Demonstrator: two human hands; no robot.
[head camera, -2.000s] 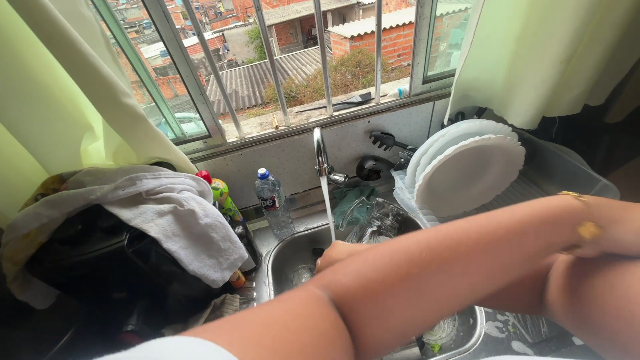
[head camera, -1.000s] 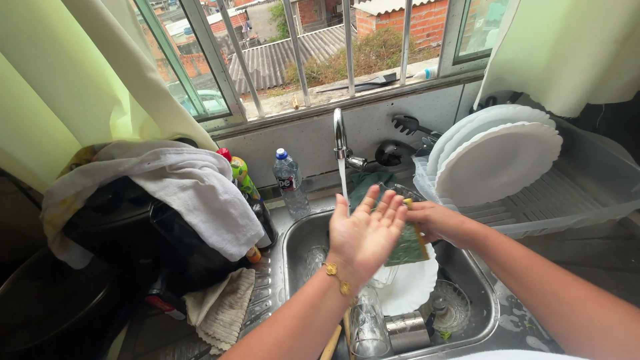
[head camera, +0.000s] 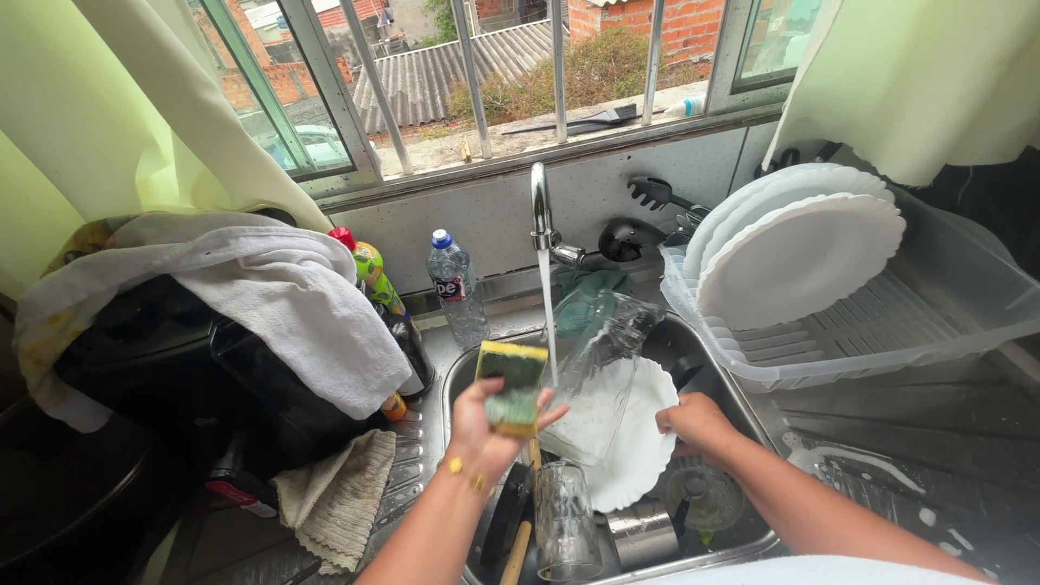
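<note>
My left hand (head camera: 496, 426) holds a yellow and green scouring sponge (head camera: 514, 388) over the left part of the steel sink (head camera: 764, 528). In my right hand (head camera: 703, 422) is the right rim of a white scalloped plate (head camera: 630, 467), tilted in the sink. Clear plastic packaging (head camera: 605, 357) overlaps the plate's upper left. Water runs from the chrome faucet (head camera: 543, 207) behind the sponge. Below the plate lie a clear glass (head camera: 565, 520), a metal cup (head camera: 643, 536) and a wooden handle (head camera: 516, 556).
White plates (head camera: 800, 260) stand in a clear plastic dish rack (head camera: 918, 349) at right. Left of the sink are a plastic bottle (head camera: 459, 296), a spray can (head camera: 375, 276), a folded cloth (head camera: 341, 496) and a white towel (head camera: 292, 301) over a black appliance. A green cloth (head camera: 589, 288) lies behind the sink.
One second ago my left palm was empty and my right hand held the sponge; now the sponge is in my left hand and my right hand grips the plate.
</note>
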